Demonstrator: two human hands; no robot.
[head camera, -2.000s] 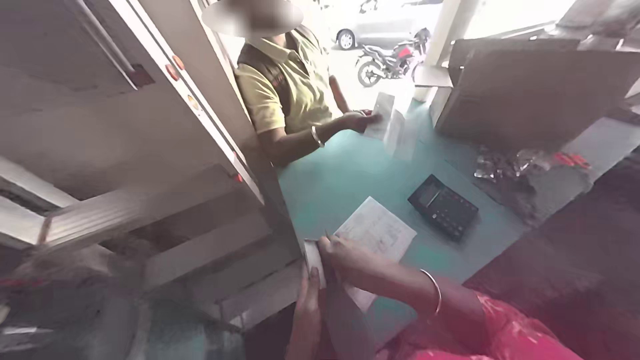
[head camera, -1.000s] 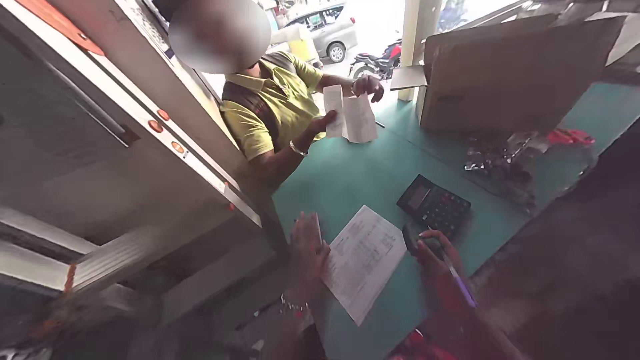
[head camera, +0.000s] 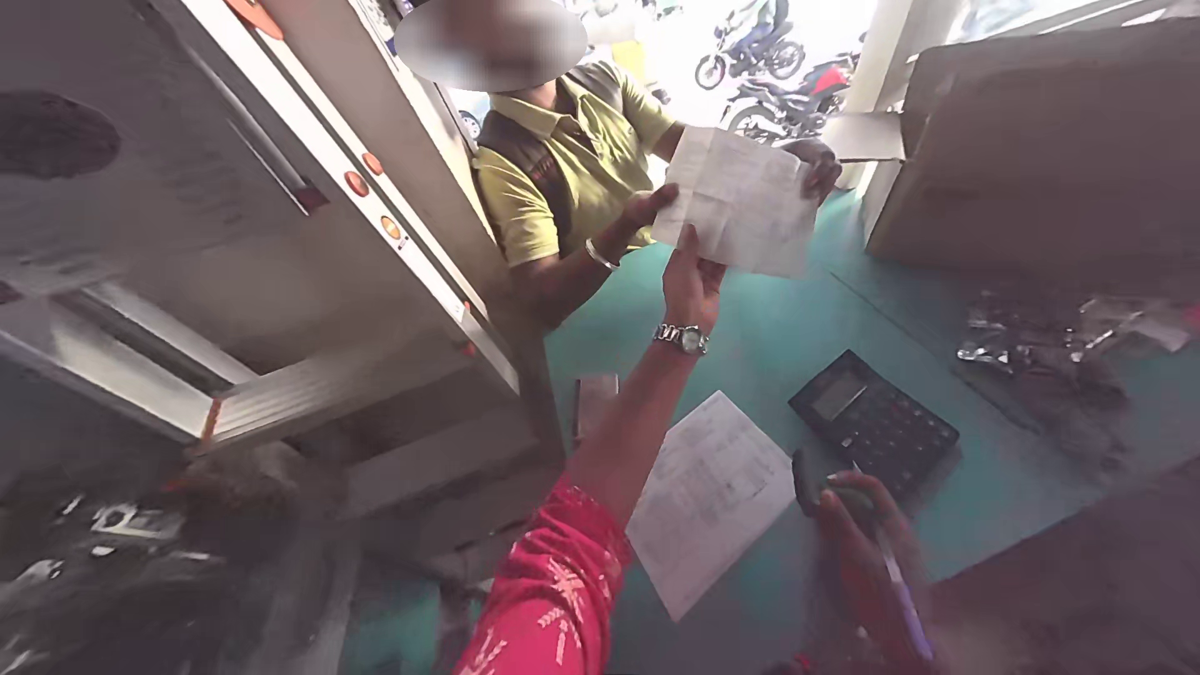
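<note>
My left hand (head camera: 692, 281), with a metal wristwatch (head camera: 682, 337) on its wrist, reaches across the counter and grips the lower edge of a creased sheet of paper (head camera: 741, 202). A person opposite holds the same sheet at its left and right sides. My right hand (head camera: 867, 525) is low on the right, around a pen (head camera: 905, 600) and a small dark object (head camera: 808, 480) that I cannot identify. Between my arms a printed sheet (head camera: 710, 502) lies flat on the counter. A black desk calculator (head camera: 874, 422) lies just beyond my right hand.
A teal counter (head camera: 750, 328) spans the middle. An open cardboard box (head camera: 1041, 150) stands at the back right, with clear plastic packets (head camera: 1031, 347) before it. A small flat object (head camera: 594, 403) lies by the counter's left edge. The person in a yellow shirt (head camera: 600, 141) stands across the counter.
My left hand has moved from beside the printed sheet on the counter to the paper held by the other person. That paper is now spread wider. My right hand stays near the calculator.
</note>
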